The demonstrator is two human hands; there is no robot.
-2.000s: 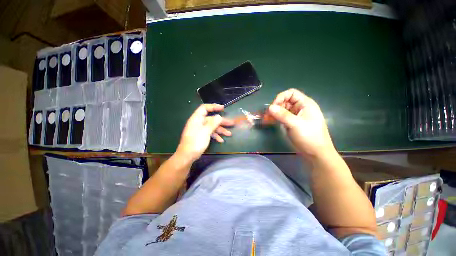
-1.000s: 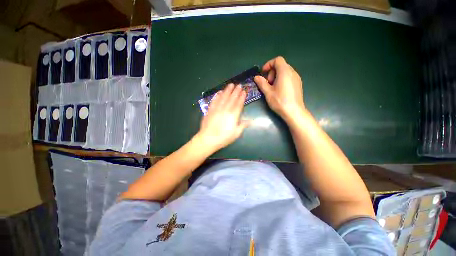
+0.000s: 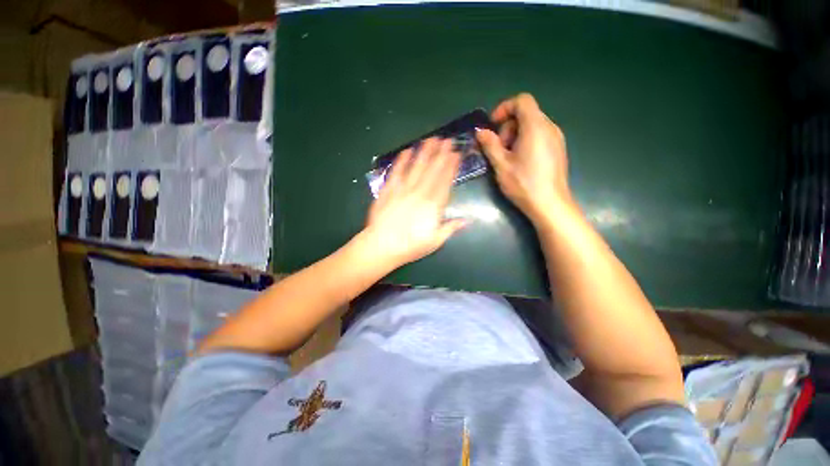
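Observation:
A black smartphone lies slanted on the green mat. Shiny clear film or tape shows across its face and at its lower left corner. My left hand lies flat over the left and middle part of the phone, fingers extended, hiding much of it. My right hand is at the phone's right end, thumb and curled fingers gripping at the corner. Whether the fingertips also hold the film's end is hidden.
At left, a grey-white tray holds two rows of dark phone units with white discs. Below it is another grey-white tray. Stacked clear trays stand at the right edge. A tray of tan units is at lower right.
From two seconds ago, the clear strip between my hands has gone onto the phone and both hands have moved to the phone. Over the last second the hands have barely moved; the view has shifted.

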